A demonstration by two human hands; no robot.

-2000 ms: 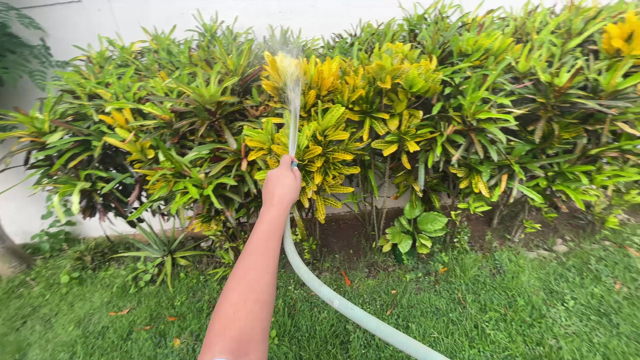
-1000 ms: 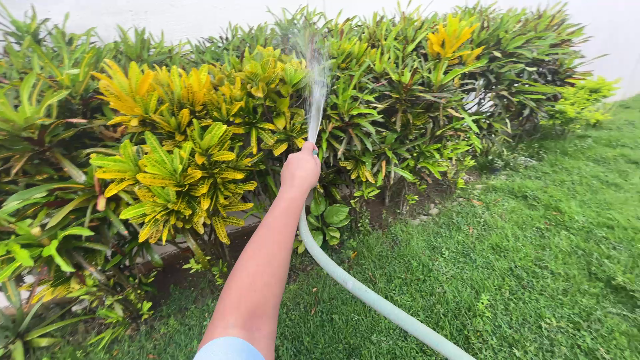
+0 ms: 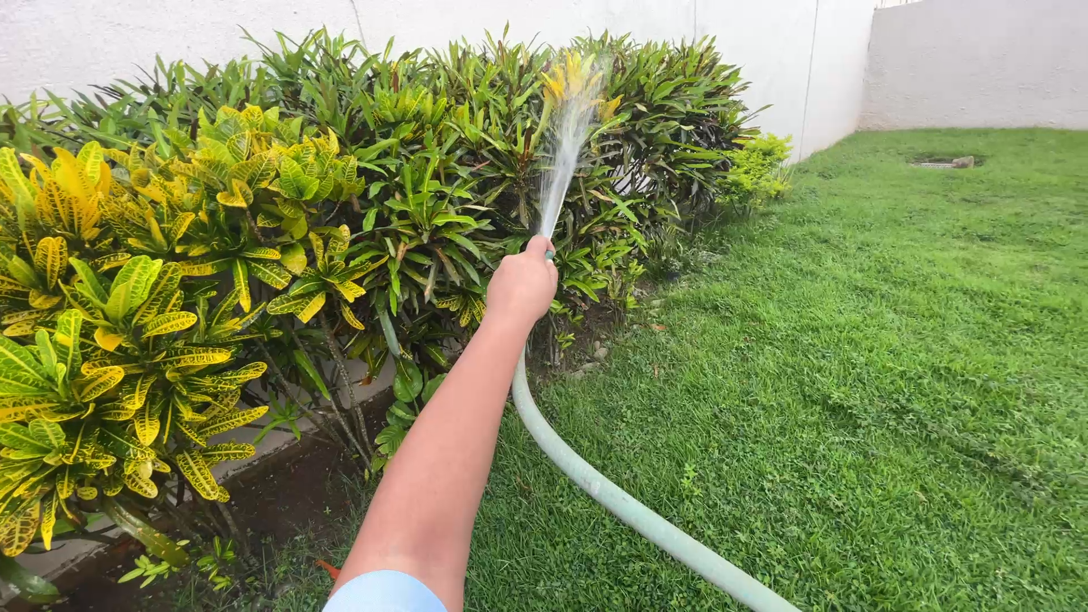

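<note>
My left hand (image 3: 522, 282) is closed around the end of a pale green garden hose (image 3: 625, 501), arm stretched out ahead. A spray of water (image 3: 564, 166) leaves the hose end just above the thumb and fans upward across the shrubs. Behind it are yellow leaves (image 3: 571, 78) of a croton shrub, partly veiled by the water. The hose curves down from the hand and runs over the grass to the bottom edge. Most of the hose end is hidden by the fingers. My right hand is out of view.
Croton shrubs (image 3: 161, 365) with yellow-green leaves line a white wall (image 3: 765, 59). Their stems rise from a dark soil bed (image 3: 293, 493). To the right a lawn (image 3: 850, 357) stretches to another wall (image 3: 977, 68), with a small ground opening (image 3: 935, 161) in it.
The view has swung right along the hedge, bringing the far wall in. The spray has moved from the yellow croton leaves in the middle to those nearer the hedge's right end.
</note>
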